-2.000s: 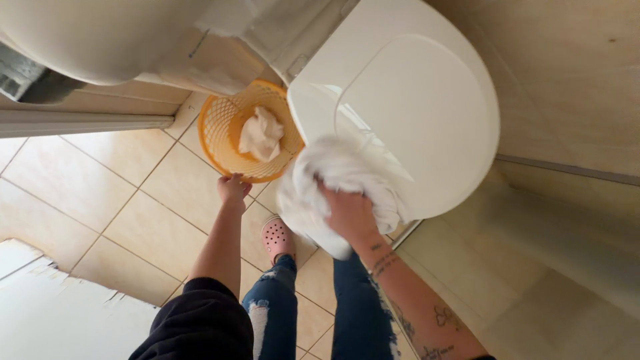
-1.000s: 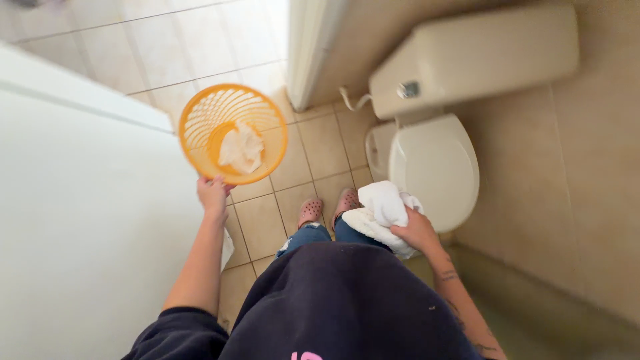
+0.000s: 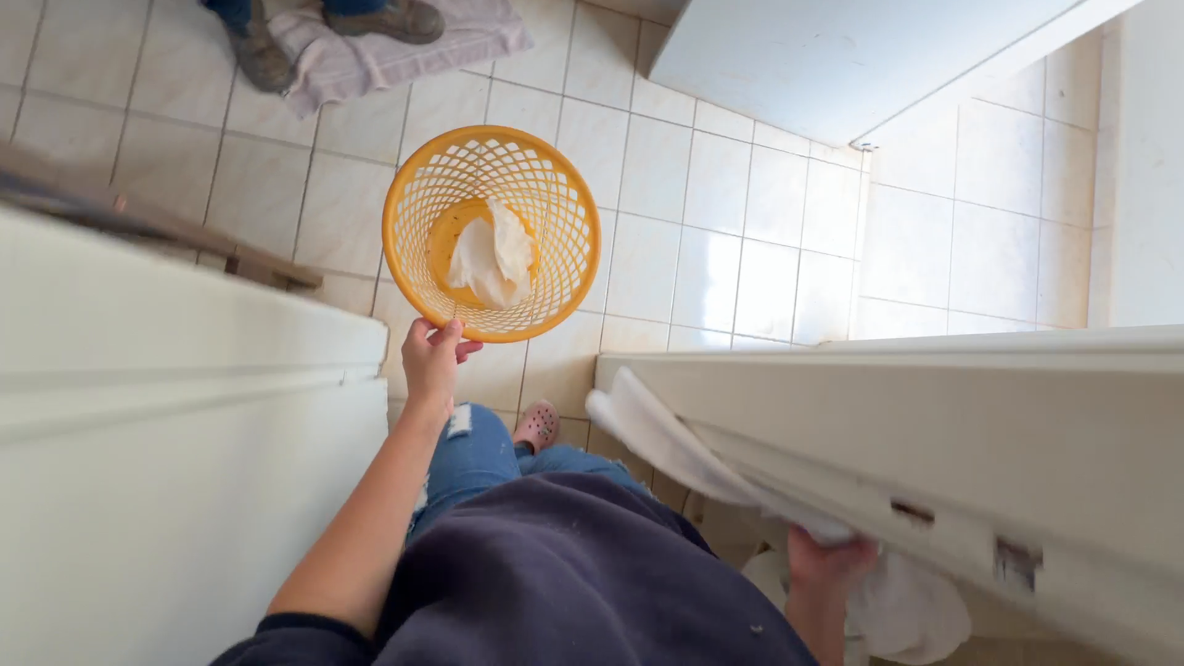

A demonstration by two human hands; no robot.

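My left hand [image 3: 435, 363] grips the near rim of an orange lattice plastic basket [image 3: 400, 222], with crumpled white paper or thin cloth [image 3: 492, 254] and small dark specks at its bottom. At lower right my right hand [image 3: 828, 555] holds a white cloth [image 3: 680, 453], which lies along the edge of a white door frame; part of it hangs beyond the hand. The frame hides some of the cloth and fingers.
A white door [image 3: 185, 444] stands close on the left. The white door frame [image 3: 925, 416] is close on the right. Another person's boots [image 3: 384, 20] rest at a pale towel [image 3: 398, 55] on the tiled floor, upper left. A white panel [image 3: 832, 65] is at upper right.
The view has moved away from the toilet to a doorway and tiled floor. The basket has moved along in my left hand, and the cloth in my right. The other person's boots have come into view.
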